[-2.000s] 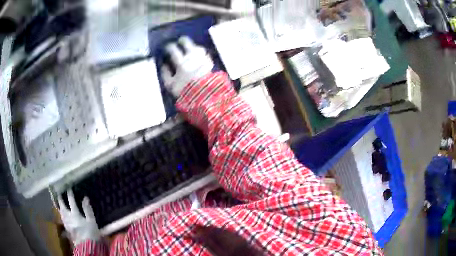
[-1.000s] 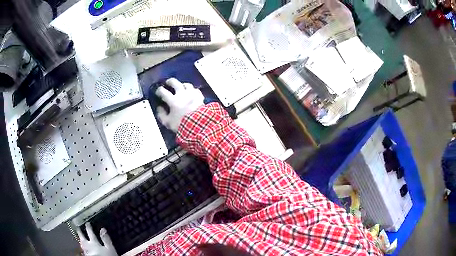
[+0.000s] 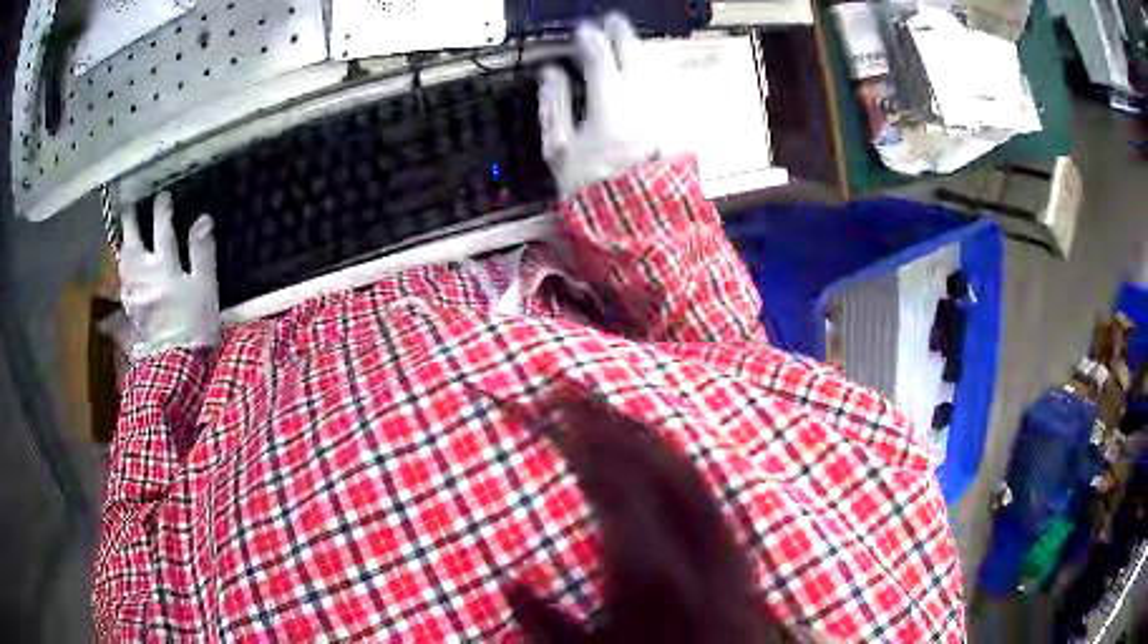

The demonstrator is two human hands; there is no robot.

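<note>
A black keyboard (image 3: 365, 176) lies on a pull-out tray below the bench edge. My left hand (image 3: 168, 279), in a white glove, rests at the keyboard's left end with its fingers apart and holds nothing. My right hand (image 3: 602, 120), also in a white glove, is over the keyboard's right end with its fingers apart and nothing in it; it is slightly blurred. The mouse is not seen. A white speaker grille panel (image 3: 422, 28) is cut off by the top edge, beside the perforated worktable (image 3: 239, 63).
A blue bin (image 3: 982, 365) at the right holds upright white panels (image 3: 884, 330) and small black pieces. A green-topped table (image 3: 856, 151) bears newspaper and white panels at the upper right. A brown cardboard box (image 3: 91, 365) is at the left. Blue containers stand at the far right.
My right hand has left the mouse area and moved to the keyboard's right end. The view has tilted down, so the bench items have slid up, many out of the picture. My left hand stays by the keyboard.
</note>
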